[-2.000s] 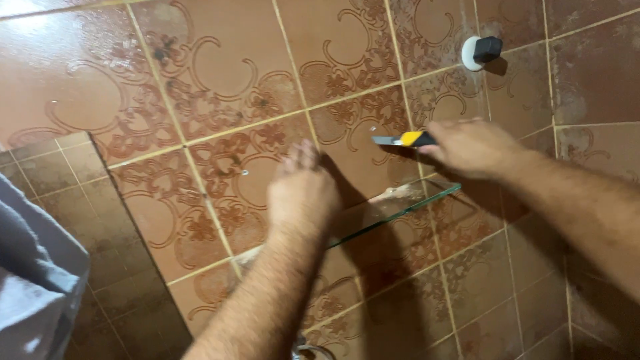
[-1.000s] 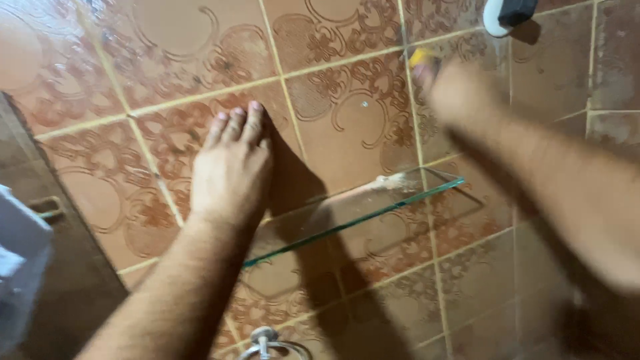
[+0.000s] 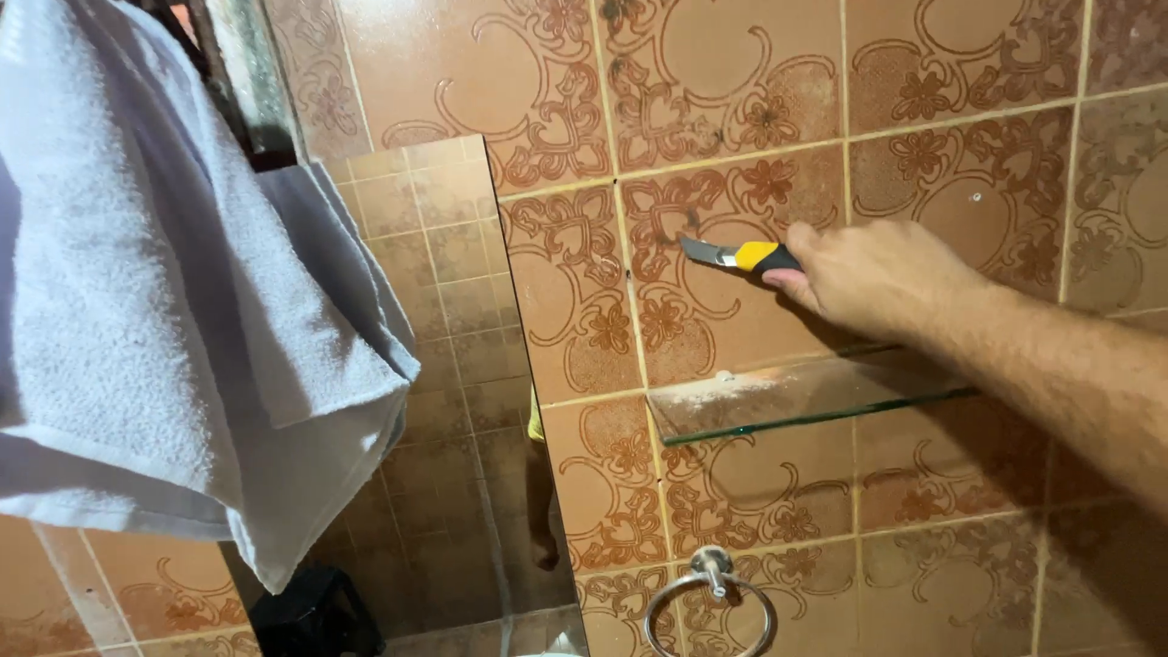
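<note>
My right hand point(image 3: 876, 274) grips a utility knife point(image 3: 753, 256) with a yellow and black handle. Its metal blade points left, close to a patterned brown wall tile point(image 3: 730, 328); whether it touches cannot be told. Below the hand, a glass shelf point(image 3: 812, 392) juts from the wall, with white dust point(image 3: 725, 391) scattered at its left end. My left hand is out of view.
White towels point(image 3: 146, 274) hang at the left, partly over a tall mirror point(image 3: 456, 383). Under the shelf a metal towel ring point(image 3: 710, 607) is fixed to the wall. A black object point(image 3: 315, 613) shows at the lower left.
My left hand, earlier flat against the tiles, has left the view. The knife in my right hand is now above the shelf's left part. The view has shifted left.
</note>
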